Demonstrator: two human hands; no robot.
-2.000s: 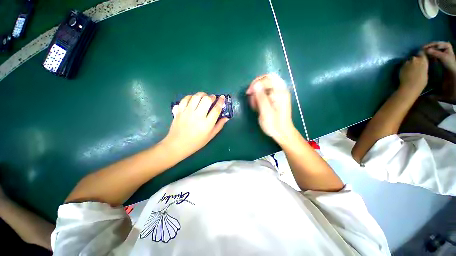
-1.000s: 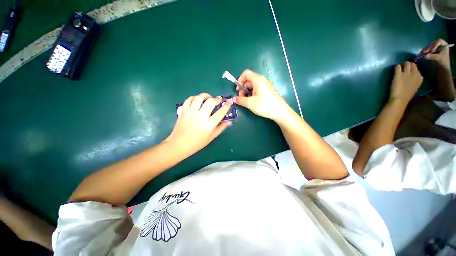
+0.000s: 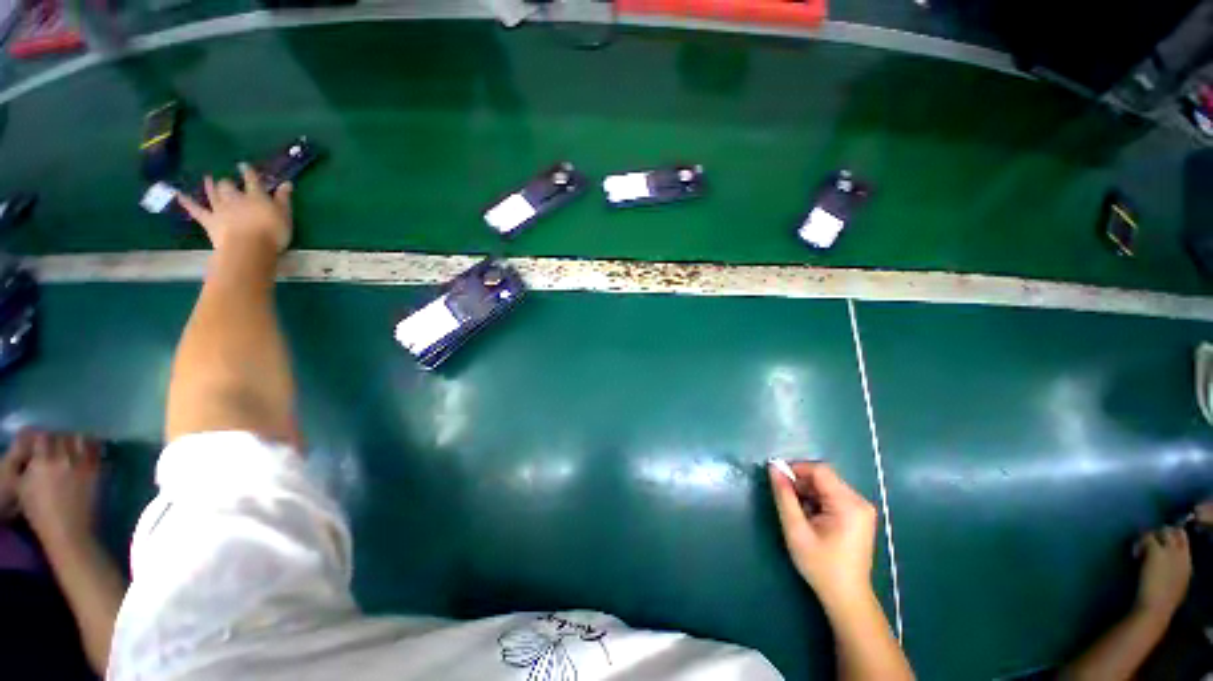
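My left hand (image 3: 250, 217) is stretched out over the green conveyor belt at the upper left. It rests on a dark phone housing (image 3: 289, 161), whose disc end shows beyond the fingers. Whether the fingers grip it cannot be told. My right hand (image 3: 822, 516) is above the green worktop, left of the thin white line, with its fingers closed on a thin tool (image 3: 784, 468). Only the tool's whitish end shows. A stack of phone housings (image 3: 462, 313) lies by the pale edge strip, with a white panel and disc on top.
Single phone housings (image 3: 534, 200) lie along the belt beyond the pale strip (image 3: 692, 277). Yellow-marked dark units (image 3: 1120, 224) lie at the belt's right and left. Another person's hands (image 3: 60, 486) are at the left edge. Another person's hand (image 3: 1165, 569) is at the right.
The view has shifted towards the conveyor. My left hand has left the housing on the worktop and reached out to the belt. My right hand has moved away from that housing, which no longer shows there.
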